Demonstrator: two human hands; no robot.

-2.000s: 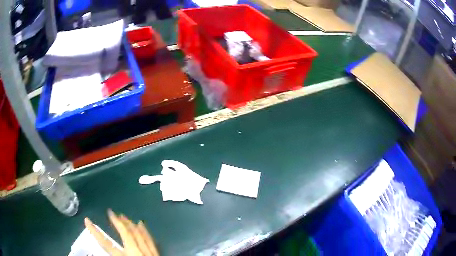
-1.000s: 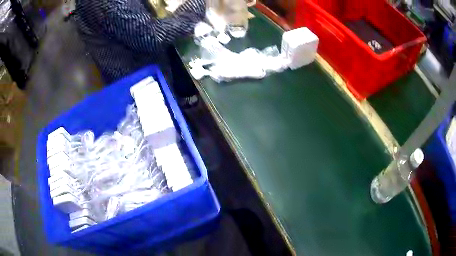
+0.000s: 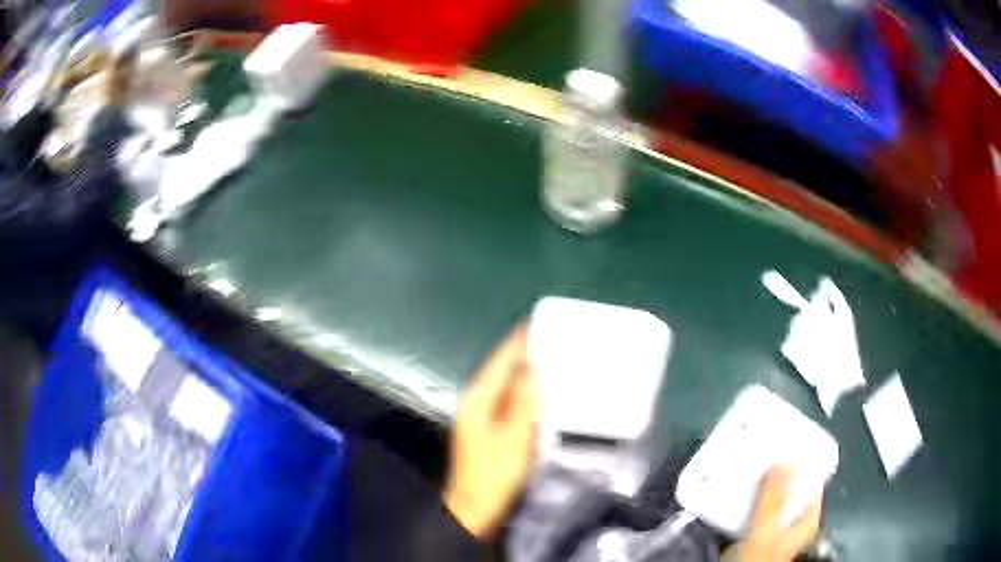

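Two white power strips are in front of me, blurred. My left hand (image 3: pixel 494 434) grips the left side of one white power strip (image 3: pixel 598 362), held above the bench. My right hand (image 3: pixel 785 521) is on the near side of the other power strip (image 3: pixel 746 456), its thumb on the face. Bagged cords, blurred, hang between the hands. A white glove (image 3: pixel 825 343) lies flat on the green bench (image 3: pixel 406 231), with a white card (image 3: pixel 893 425) beside it at the right.
A clear bottle (image 3: pixel 585 159) stands near the far edge. At the left are a white block (image 3: pixel 288 64) with a trailing bagged cord and a blurred person (image 3: pixel 49 165). A blue crate (image 3: pixel 274 467) of white units is at lower left. Red and blue crates are beyond the bench.
The view has swung from the blue crate at the left back over the bench. Both hands now show, each with a white power strip; neither showed one second ago.
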